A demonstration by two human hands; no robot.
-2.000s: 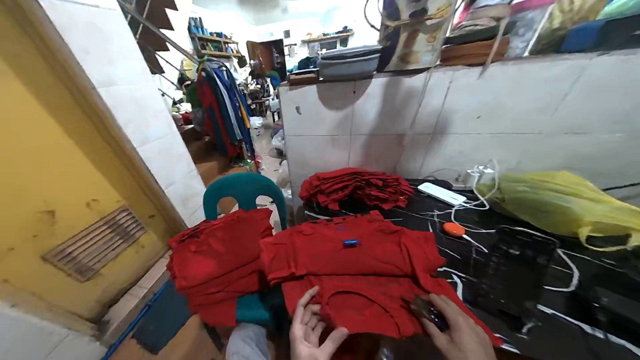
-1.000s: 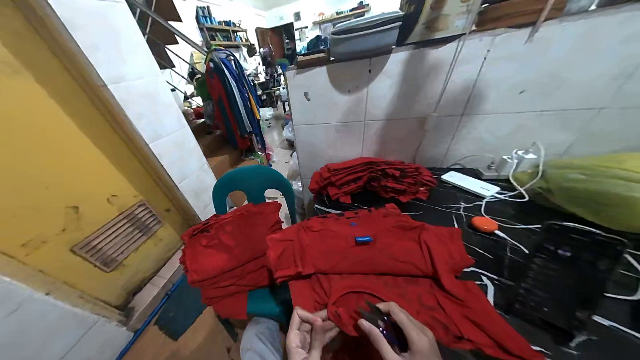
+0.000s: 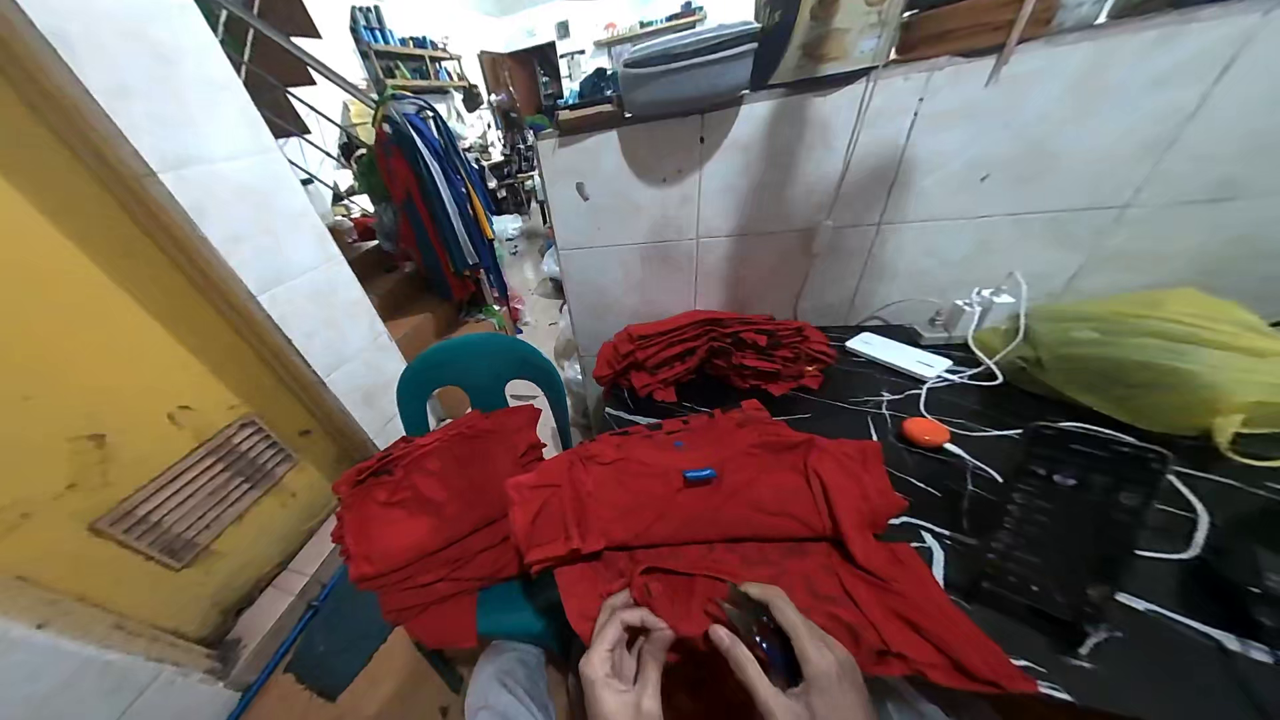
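Note:
My left hand (image 3: 625, 660) pinches the neckline edge of a red cloth garment (image 3: 800, 590) near the front of the table. In my right hand (image 3: 800, 660) is a small dark cutting tool (image 3: 762, 635), which looks like thread snips, its tip close to the same neckline. Just beyond lies another part of red cloth (image 3: 640, 500), with a small blue tag (image 3: 700, 476) on it. A pile of red cloth pieces (image 3: 715, 350) sits farther back against the wall. To the left, folded red garments (image 3: 440, 510) are stacked on a green plastic chair (image 3: 485, 365).
On the black marbled table (image 3: 940, 500) are a white power bank (image 3: 898, 355) with cables, an orange round device (image 3: 925, 432), a black phone-like device (image 3: 1075, 520) and a yellow-green plastic bag (image 3: 1150, 350). A tiled wall (image 3: 640, 290) stands behind. Clothes (image 3: 430, 190) hang by the stairs.
Both hands have come closer together at the neckline; my left hand was spread open two seconds ago and now pinches the cloth. The view has shifted somewhat.

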